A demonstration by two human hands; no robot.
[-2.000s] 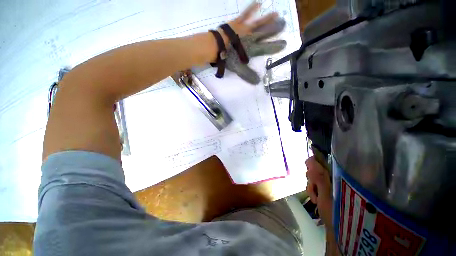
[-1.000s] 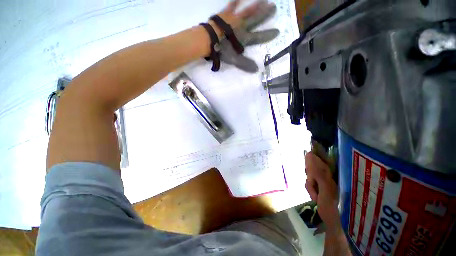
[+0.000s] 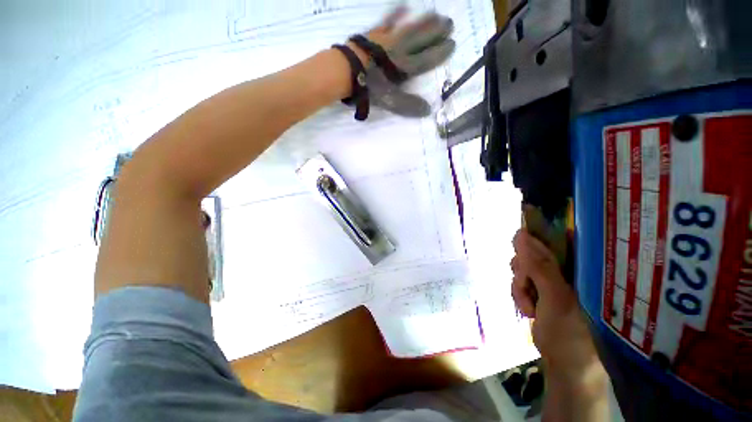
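The straight-knife cutting machine (image 3: 660, 214) fills the right side, with a blue housing labelled 8629. My right hand (image 3: 540, 276) is closed around its dark handle, partly hidden behind the housing. The blade stand (image 3: 467, 125) stands at the top end of a dark cut line in the paper marker (image 3: 272, 239). My left hand (image 3: 404, 62), in a grey mesh glove with dark straps, lies flat on the paper left of the blade stand, fingers apart and slightly blurred. A thin magenta edge of the fabric lay (image 3: 437, 353) shows at the near side.
A steel cloth weight (image 3: 350, 213) with an arched handle lies on the paper near the middle. A second metal weight (image 3: 214, 247) is partly hidden by my left arm, and another metal piece (image 3: 105, 198) is left of it. The brown wooden table (image 3: 305, 367) shows at the near edge.
The machine has moved up the picture, showing more of its label. The weight, paper edge and cut line sit lower in view. My left hand stays beside the blade, its fingers slightly closer together.
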